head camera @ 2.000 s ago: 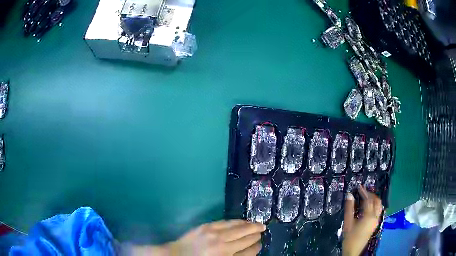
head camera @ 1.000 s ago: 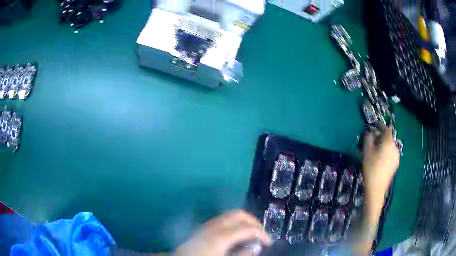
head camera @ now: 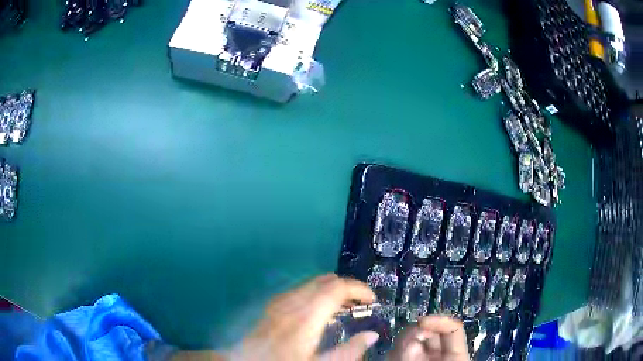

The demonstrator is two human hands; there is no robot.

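The shiny black blister tray (head camera: pixel 358 204) lies at the lower right, with rows of silvery oblong PCBA modules (head camera: pixel 391 224) in its pockets. My left hand (head camera: pixel 310 321) is over the tray's near left corner and holds a PCBA module (head camera: pixel 361 309) between thumb and fingers; the fingers hide most of it. My right hand (head camera: pixel 431 338) is just right of it, over the tray's near part, cut off by the bottom edge. Its fingertips are bent together; whether they hold a small part is not clear.
A pile of loose modules (head camera: pixel 525 141) trails beyond the tray. A white screw feeder (head camera: pixel 225 77) stands at the back. Board strips (head camera: pixel 14 116) lie at the left edge, dark wired components (head camera: pixel 99 14) at the back left. A filled black parts tray (head camera: pixel 574 63) and stacked trays (head camera: pixel 617 211) are at the right.
My right hand has come back from the loose pile to beside my left hand. My left hand has turned, its thumb now showing below the module. The camera view has shifted.
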